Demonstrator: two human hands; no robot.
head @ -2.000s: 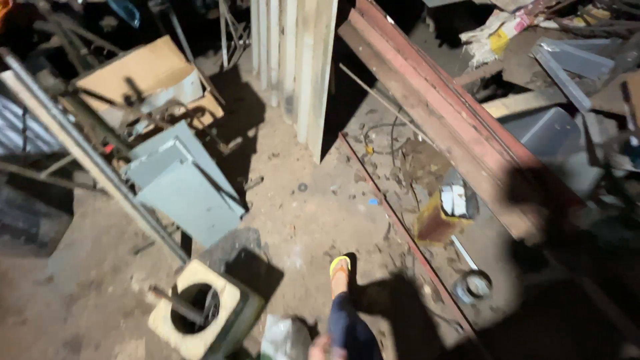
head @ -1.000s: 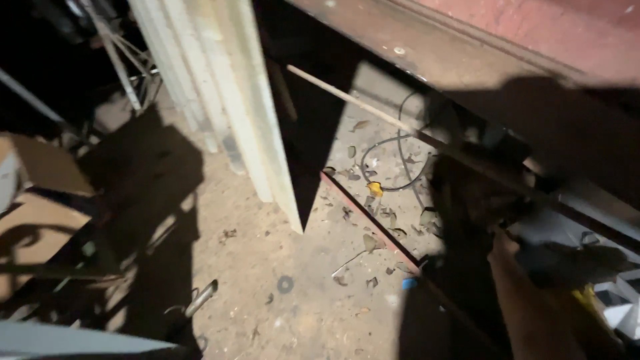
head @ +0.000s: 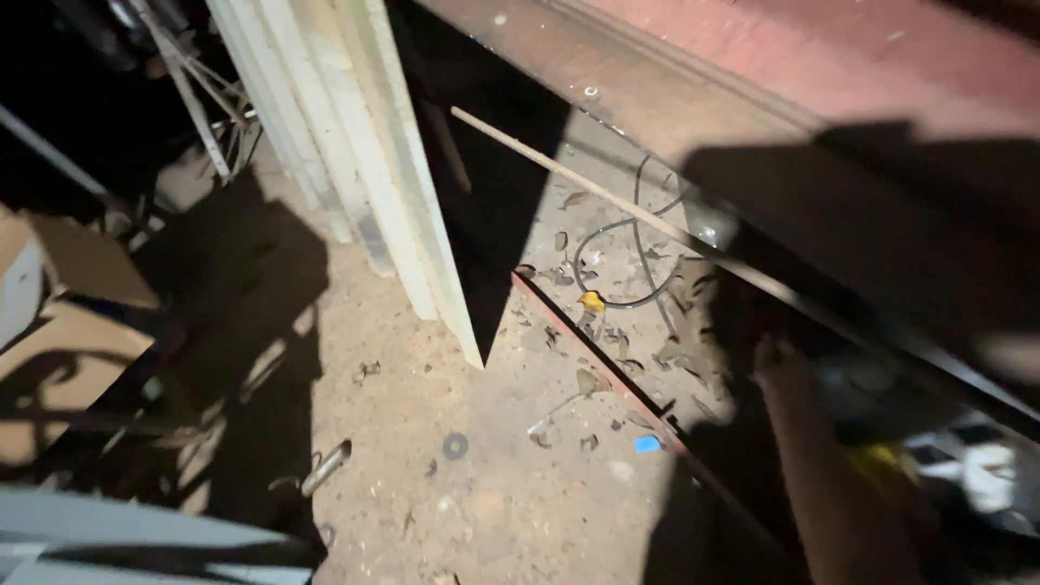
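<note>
My right hand [head: 772,357] is in deep shadow at the right, with the forearm rising from the bottom edge. Its fingers are too dark to read, so whether it holds anything cannot be told. Just above it, a long thin rod [head: 601,193] runs slantwise from the upper middle to the right edge. To its left, a rusty red metal bar [head: 597,357] lies on the dirt floor. Beyond the rod, a thin black cable [head: 578,264] lies in loops among dry leaves. My left hand is out of view.
Pale corrugated sheets [head: 349,138] stand upright at the upper middle. A large red metal beam [head: 650,97] crosses the upper right. Cardboard [head: 89,260] and a grey panel [head: 106,520] lie at the left. A blue scrap [head: 647,444] and a flat ring [head: 455,446] are on the floor.
The view has moved in closer to the corrugated sheets and the red beam. The foot in a yellow sandal, seen at first, is out of view; my right arm has come in at the right.
</note>
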